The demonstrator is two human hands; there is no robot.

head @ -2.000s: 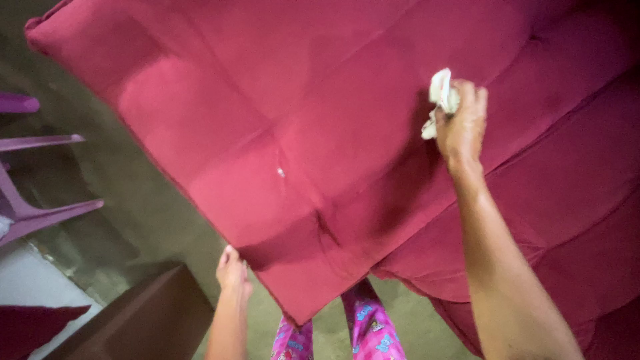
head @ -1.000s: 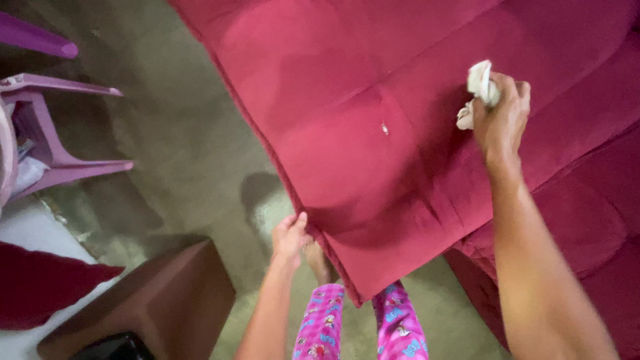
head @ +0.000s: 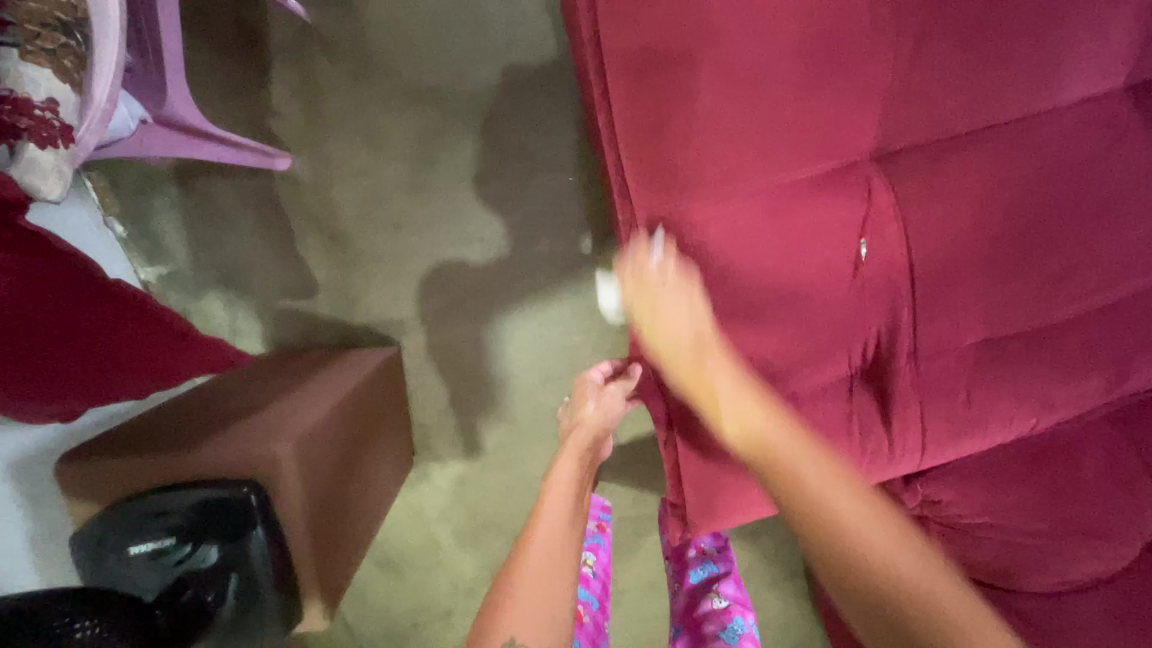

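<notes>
A large dark-red upholstered cushion fills the right side of the head view, with seams, creases and a small whitish spot on it. My left hand pinches the cushion's left edge near its lower corner, between thumb and fingers. My right hand, blurred, is at the same edge a little higher up. It holds a crumpled white cloth, most of which my fingers hide. Whether the cloth touches the fabric I cannot tell.
A brown box-like block stands at lower left with a glossy black object on it. A purple plastic chair is at upper left, a dark-red cushion below it. Greenish concrete floor lies between. My legs, in pink patterned trousers, are at the bottom.
My right hand, with the white cloth, has moved from the cushion's top surface to its left edge, near my left hand. The view has shifted left.
</notes>
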